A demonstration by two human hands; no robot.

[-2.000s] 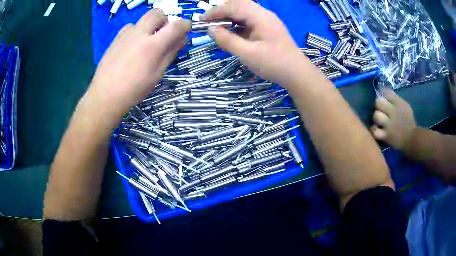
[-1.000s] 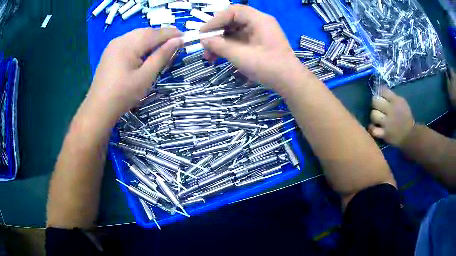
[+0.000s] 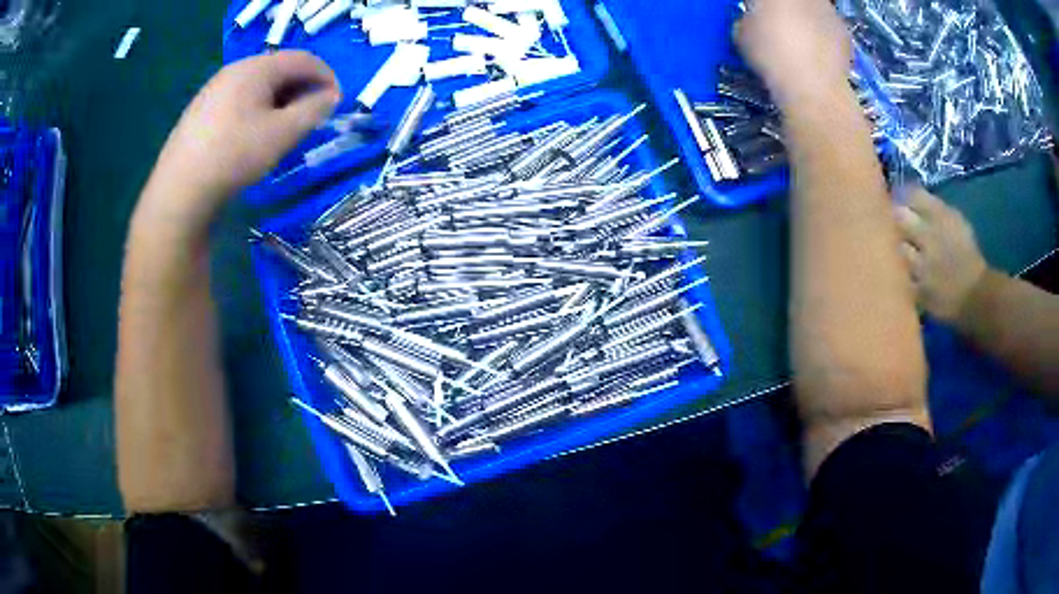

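Observation:
My left hand (image 3: 250, 116) is above the left part of the far tray (image 3: 273, 192), fingers loosely curled, nothing visible in it. White plastic pieces (image 3: 401, 70) lie in that tray. A silver unit (image 3: 409, 120) lies tilted between the far tray and near tray. The near tray (image 3: 534, 441) is heaped with assembled units (image 3: 465, 273), silver tubes with thin pale rods. My right hand (image 3: 795, 52) is over the right-hand tray (image 3: 726, 197), partly blurred; its fingertips are hidden. Metal sleeves (image 3: 708, 133) lie below it in that tray.
A clear bag (image 3: 952, 93) of silver tubes lies at the right. Another person's hand (image 3: 943, 255) is below it. A blue side tray (image 3: 47, 279) stands at the left edge. A small white strip (image 3: 127, 43) lies on the green mat at the upper left.
My hands have moved apart: the left hand leftward, the right hand up and right over the sleeves. The white and silver piece between them is no longer there. The view has shifted slightly.

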